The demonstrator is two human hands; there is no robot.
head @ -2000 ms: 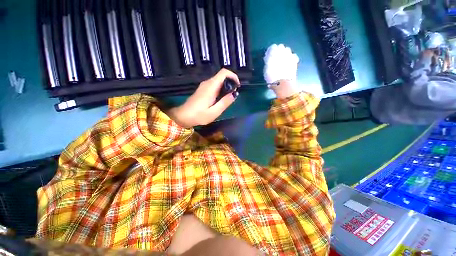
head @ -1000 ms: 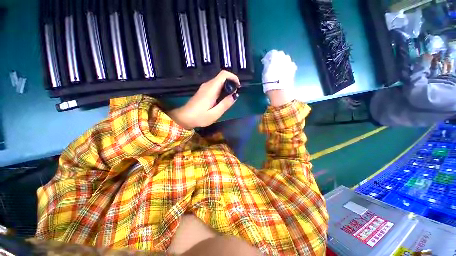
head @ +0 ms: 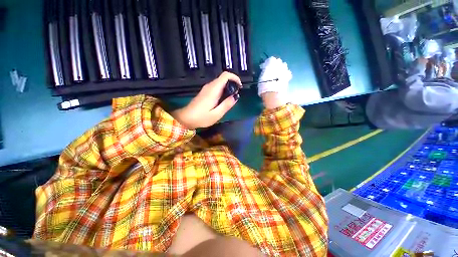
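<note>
My bare left hand (head: 210, 103) is closed around a slim black tubular unit (head: 231, 89); only its dark round end shows between thumb and fingers, and the rest is hidden. My right hand (head: 274, 76), in a bright white glove, holds a thin black piece (head: 262, 81) that runs sideways from the glove to the black end of the unit. Whether the piece is inside the end or only touches it cannot be told. The glove is overexposed, so its fingers are hard to tell apart.
A large black foam tray (head: 168, 65) with several silver tubes lies ahead on the left. A narrow parts tray (head: 329, 60) of thin black pieces lies to the right. Small pale pieces (head: 18, 81) lie far left. A grey lid (head: 369, 221) is at lower right. Another person's grey sleeve (head: 417, 100) shows.
My gloved right hand has moved left, closer to my left hand, with the thin black piece now clearly visible between them. My left hand has kept hold of the unit.
</note>
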